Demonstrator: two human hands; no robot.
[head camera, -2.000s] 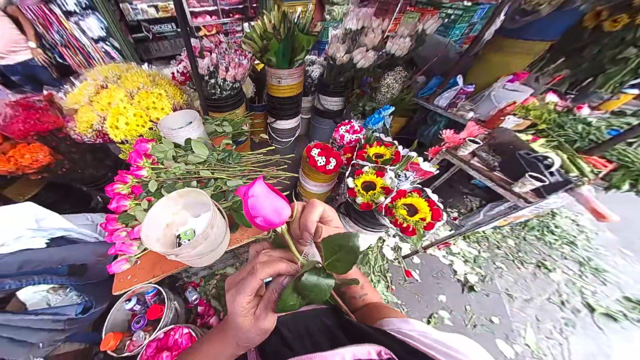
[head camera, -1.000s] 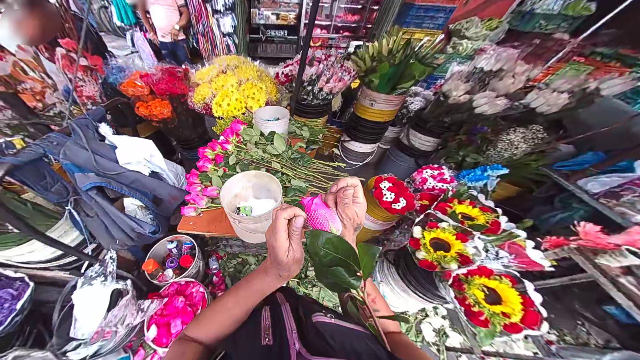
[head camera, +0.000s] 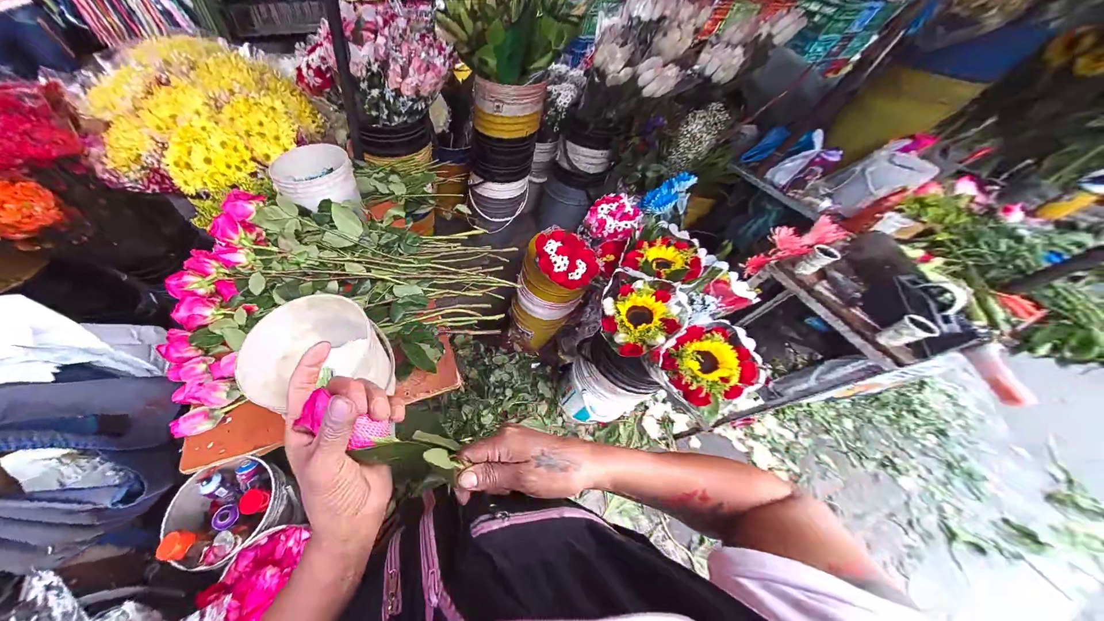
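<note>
A pink rose (head camera: 371, 429) with a pink net sleeve around its bloom lies sideways in front of me. My left hand (head camera: 345, 431) has its fingers closed around the bloom, the thumb towards me. At the leafy stem, my right hand (head camera: 517, 461) pinches with thumb and fingers beside the green leaves (head camera: 435, 450). Just beyond my left hand stands a white plastic bucket (head camera: 302, 345), partly hidden by my fingers. Behind it, a pile of long-stemmed pink roses (head camera: 203, 345) rests on an orange-brown board (head camera: 226, 438), blooms to the left and stems to the right.
Bouquets with sunflowers (head camera: 709, 362) stand right of centre, near a striped container topped with red flowers (head camera: 565, 259). Lower left is a bucket of spray cans (head camera: 226, 509) beside pink petals (head camera: 259, 578). Yellow chrysanthemums (head camera: 207, 129) fill the upper left. Cut leaves litter the ground.
In the earlier frames both hands were close together at the rose's bloom. Now they are apart, my left at the bloom and my right at the stem, and the rose lies sideways. The view has swung.
</note>
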